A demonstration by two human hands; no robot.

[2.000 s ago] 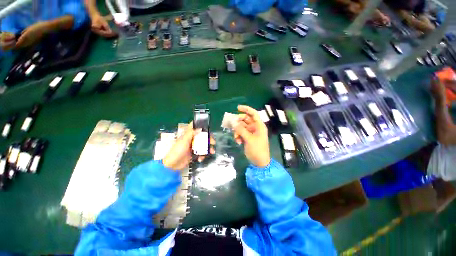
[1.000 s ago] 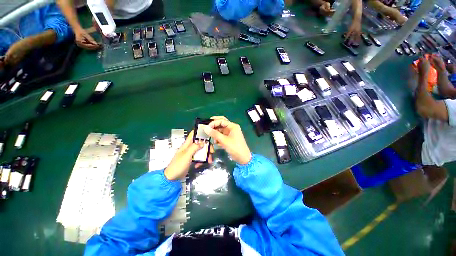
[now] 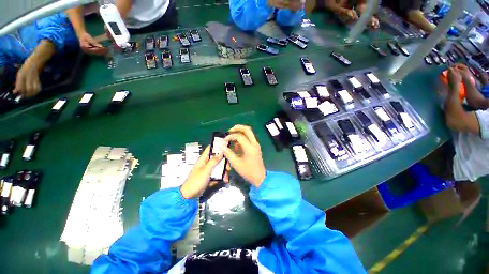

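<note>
My left hand holds a black mobile phone upright in front of me, with a pale rectangle on its lower part. My right hand has its fingertips on the phone's upper part, at a small white label. Whether the fingers still pinch the label cannot be told. A label sheet lies partly under my left forearm. A thick fanned stack of label sheets lies to its left.
A clear blister tray of phones stands at right, with loose phones beside it. More phones lie ahead and at left. A white handheld device is at far left. A person's hands show at right.
The white label moved from beside the phone onto its upper part, with my right hand following it. My left thumb has moved up the phone's face. The camera view has shifted.
</note>
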